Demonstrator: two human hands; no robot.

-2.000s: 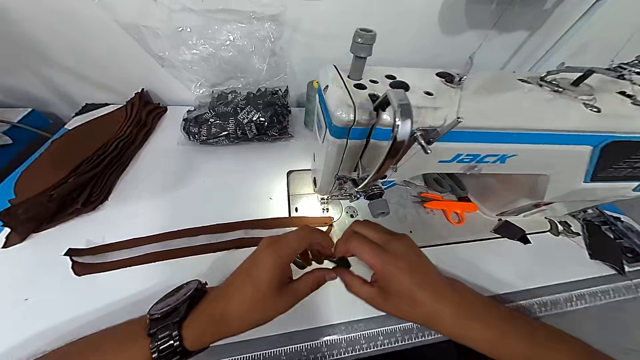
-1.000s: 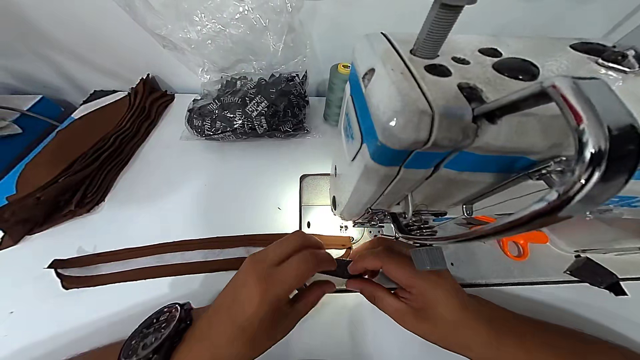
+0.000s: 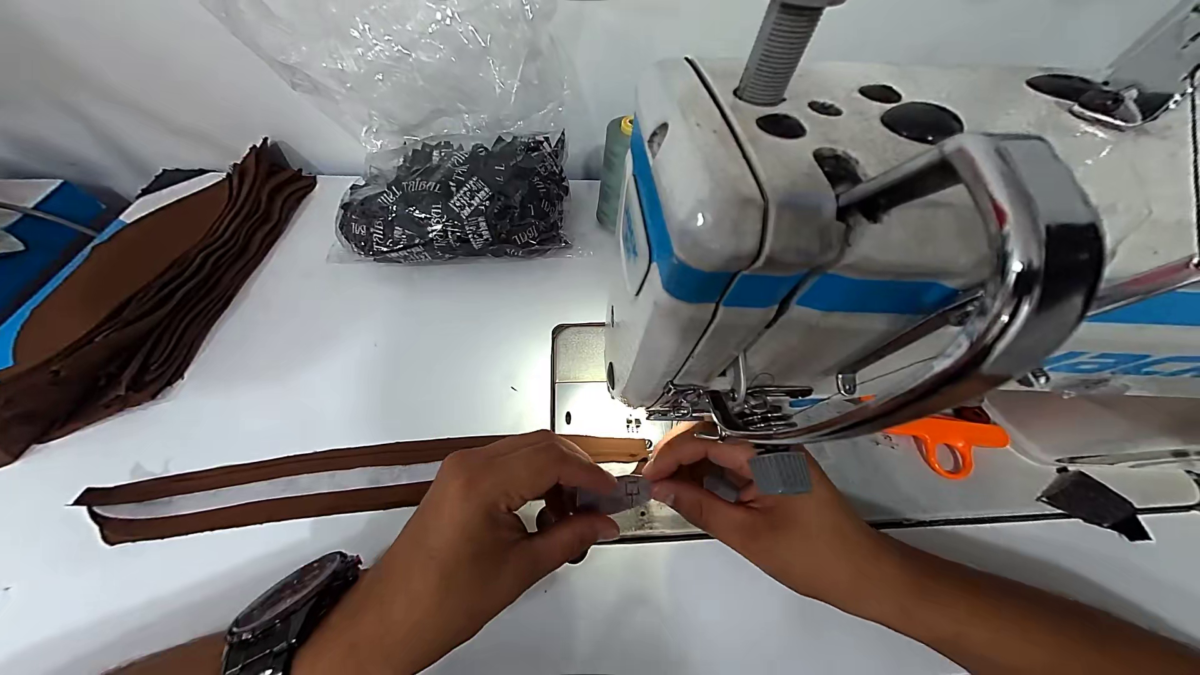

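Observation:
My left hand [image 3: 516, 511] pinches a small grey fabric label [image 3: 614, 495] between thumb and fingers, just in front of the needle area. The fingertips of my right hand [image 3: 741, 497] pinch the label's right edge, and a grey piece shows by its fingers. Behind and partly under my left hand lies a folded brown fabric strip [image 3: 281, 469], its far end on the metal needle plate [image 3: 581, 403]. The white and blue Jack sewing machine head [image 3: 712, 216] stands over the plate. Its presser foot is largely hidden behind a metal guard.
A stack of brown fabric pieces [image 3: 159, 291] lies at the left. Toward the back are a plastic bag of black printed labels [image 3: 459, 202] and a green thread cone [image 3: 614, 173]. Orange-handled thread snips [image 3: 952, 441] and a black scrap [image 3: 1092, 502] lie right of my right hand.
The label between my fingers now shows a flat grey face; earlier it looked dark and small. Both hands stay together before the needle. The view has moved closer to the machine since the oldest frame.

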